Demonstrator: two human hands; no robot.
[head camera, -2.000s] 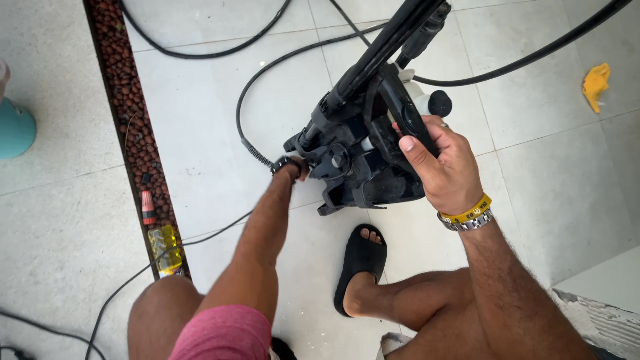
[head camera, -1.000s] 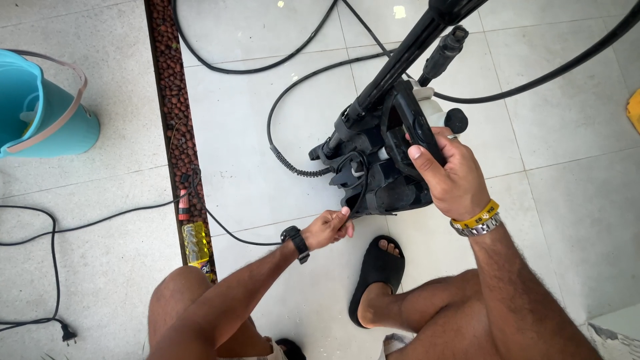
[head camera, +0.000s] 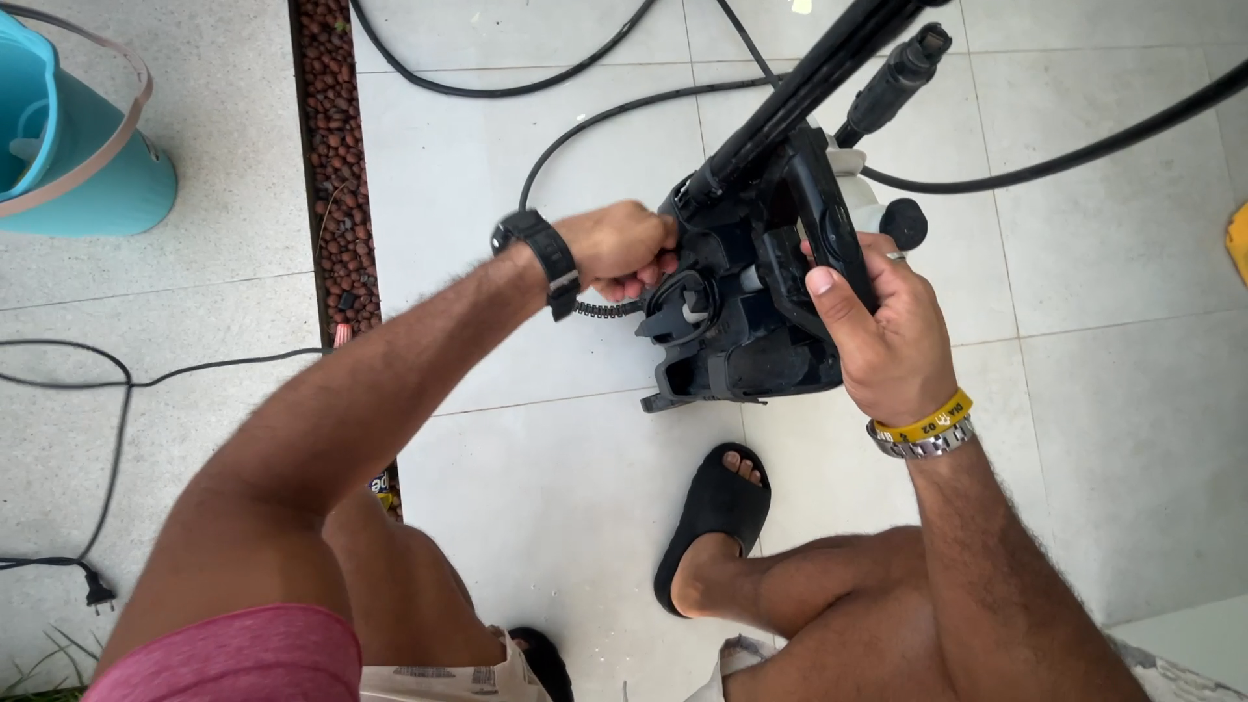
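Observation:
A black pressure washer (head camera: 751, 312) stands on the tiles with a black lance (head camera: 809, 88) rising along it at a slant. My right hand (head camera: 882, 331) grips the machine's black carrying handle (head camera: 834, 224) from the right side, thumb on top. My left hand (head camera: 624, 249), fingers curled, is at the machine's left side, just above a small loop of black cable (head camera: 682, 307). Whether those fingers hold anything is hidden. A ribbed cable sleeve (head camera: 606, 310) shows below the left wrist. A black trigger-gun-like fitting (head camera: 897, 83) sticks up behind the handle.
Black hose (head camera: 1063, 175) and cable curve over the pale tiles. A turquoise bucket (head camera: 146, 195) stands at upper left, beyond a strip of reddish pebbles (head camera: 336, 195). A power plug (head camera: 98, 591) lies at lower left. Something yellow (head camera: 1238, 239) is at the right edge.
My left hand has moved up from the machine's lower left edge to its upper left side. My right hand has stayed on the handle.

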